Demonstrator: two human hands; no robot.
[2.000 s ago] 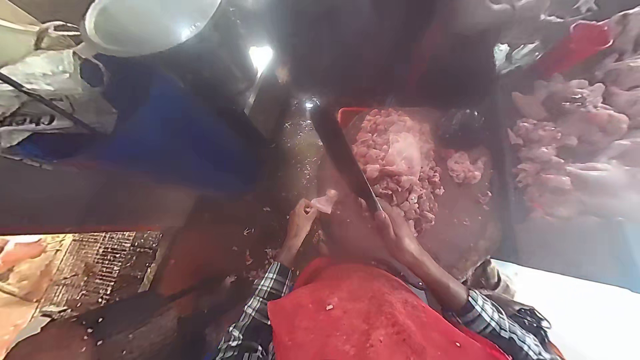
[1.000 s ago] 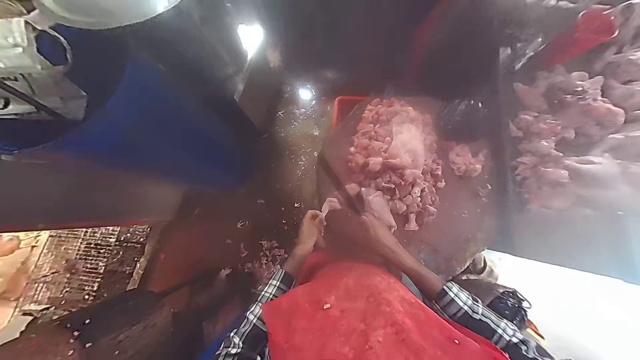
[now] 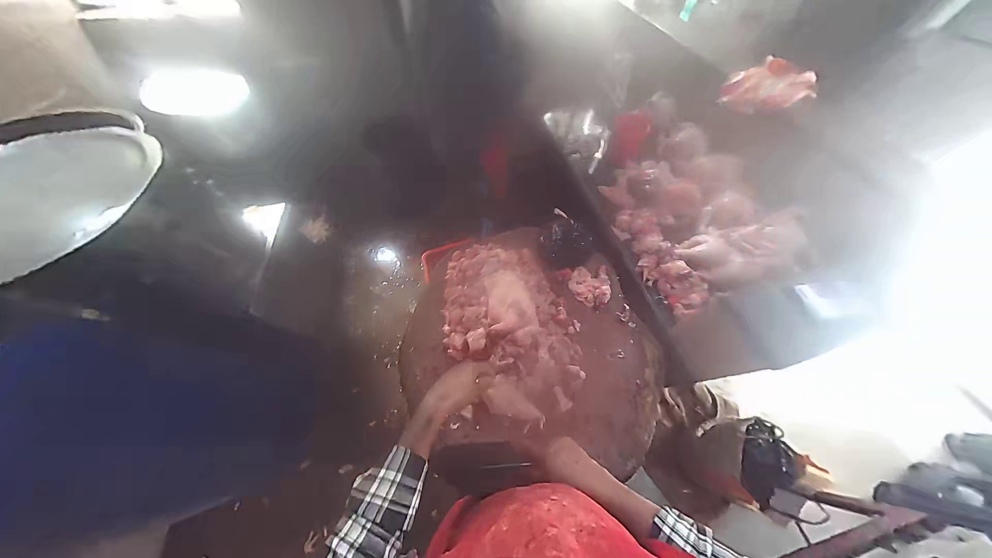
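A heap of cut raw meat pieces (image 3: 473,302) lies on a round chopping block (image 3: 612,387). My left hand (image 3: 461,385) reaches to the near edge of the heap, its fingers at a larger pale piece of raw meat (image 3: 511,399); blur hides whether they grip it. Low on the block's near side, my right hand (image 3: 546,453) is closed at the end of a dark, broad-bladed cleaver (image 3: 484,463), which lies crosswise just above my red apron (image 3: 542,523). A smaller clump of meat (image 3: 590,287) sits apart, right of the heap.
More raw meat (image 3: 728,232) lies on a counter at the right, behind a dark edge. A blue container (image 3: 147,418) stands at the left, with a pale round vessel (image 3: 70,194) above it. A dark bag-like thing (image 3: 564,242) is at the block's far edge.
The cleaver, earlier pointing up and away over the block, now lies crosswise near my apron. My left hand has moved from the block's left side to the meat heap. The view has shifted.
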